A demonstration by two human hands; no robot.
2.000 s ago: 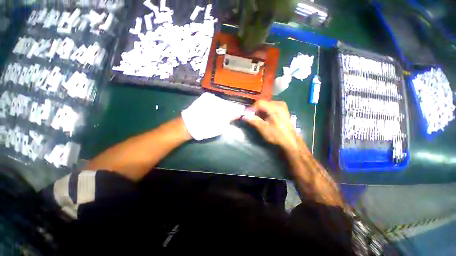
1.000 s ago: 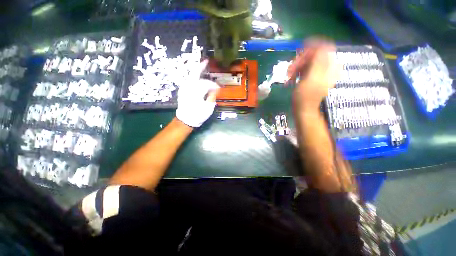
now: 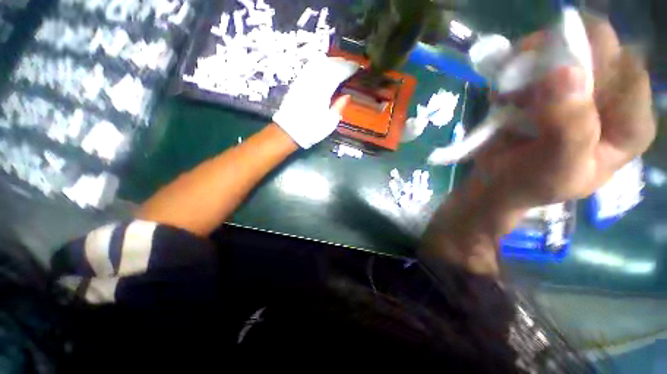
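Observation:
My right hand (image 3: pixel 563 117), bare and blurred, is raised close to the camera at the upper right. It is closed around a whitish squeeze bottle (image 3: pixel 578 47), with a thin curved nozzle pointing down-left. My left hand (image 3: pixel 314 102), in a white glove with bare thumb tip showing, is at the left edge of the orange press fixture (image 3: pixel 398 109); its fingertips are partly hidden, and whether it holds a part cannot be told. The pale fixture nest (image 3: pixel 371 101) shows under the press head (image 3: pixel 391 36). A small part (image 3: pixel 347 151) lies before the fixture.
A dark tray (image 3: pixel 191 89) with loose white housings is left of the press. Blister trays (image 3: pixel 80 95) fill the far left. Several small parts (image 3: pixel 409 188) and a wipe (image 3: pixel 436 108) lie right. My right hand partly covers the right-hand blue bin (image 3: pixel 530 247). Another parts bin (image 3: pixel 622 191) is beyond.
My hands were together before the fixture, then parted. My left hand moved to the fixture's left side. My right hand went right and rose towards the camera, now with the bottle.

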